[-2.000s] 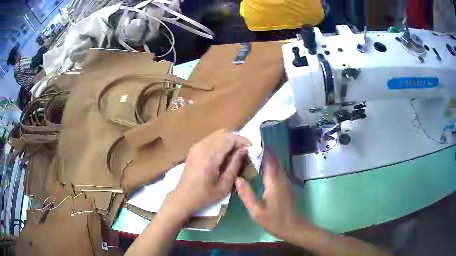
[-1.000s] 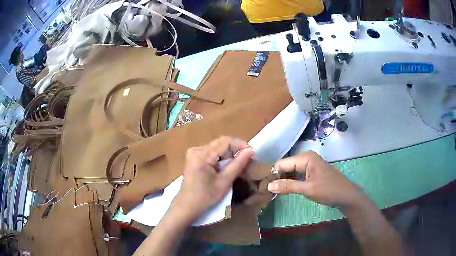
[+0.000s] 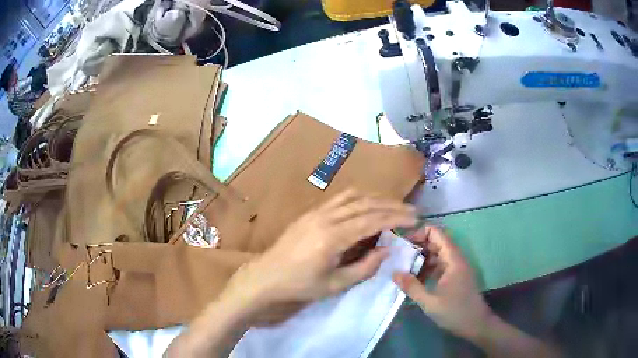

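A brown bag panel (image 3: 280, 189) with a black label (image 3: 332, 161) lies on the green table in front of the sewing machine. Its white lining (image 3: 329, 325) shows below my hands. My left hand (image 3: 336, 245) is over the panel's edge, fingers spread and blurred; whether it grips is unclear. My right hand (image 3: 441, 280) pinches the corner of the brown and white layers, left of the table's front edge. The needle area (image 3: 439, 157) is lit, beyond my hands. A shiny crinkled patch (image 3: 201, 232) lies by the handle loops.
The white sewing machine (image 3: 504, 77) stands at the right on the green table (image 3: 518, 241). A stack of brown panels (image 3: 140, 105) lies at the left, with brown handle loops (image 3: 52, 150) beside it. A pale bundle (image 3: 164, 28) and a yellow thing (image 3: 371, 7) are behind.
The panel has turned and shifted toward me, with its label lower and nearer. My left hand has moved right over the edge. My right hand now holds a corner with white lining.
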